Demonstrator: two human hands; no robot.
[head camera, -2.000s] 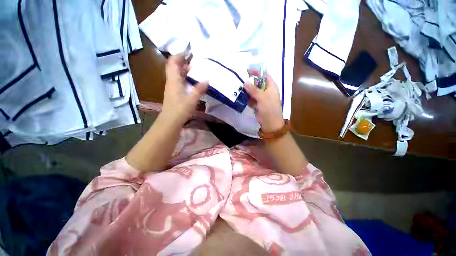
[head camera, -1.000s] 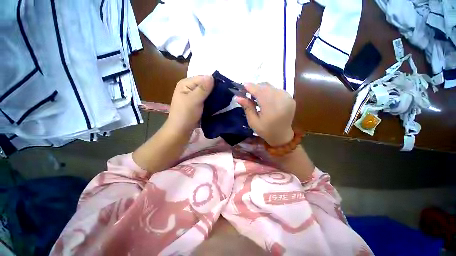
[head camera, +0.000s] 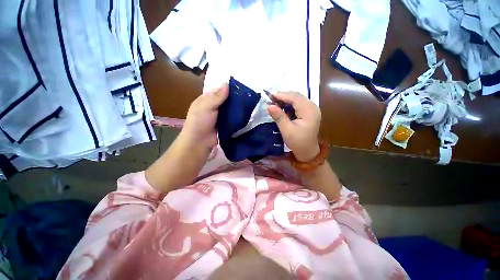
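Note:
A white garment with thin navy lines lies spread on the table before me. Its navy band is turned up at the near end, showing a white inner part and short white marks. My left hand pinches the band's left edge between thumb and fingers. My right hand holds thread snips, mostly hidden in the palm, with the tips over the band's upper right side. The garment's striped sleeve cuff lies to the right.
A stack of white garments lies at left. At right on the brown table are a black phone, tangled white strips, an orange wrapped item and a crumpled garment pile. Blue cloth is below right.
The garment's near end was first held with its white side up; now its navy band is turned up and opened. Both hands closed in on it, and the snips' tips moved slightly since.

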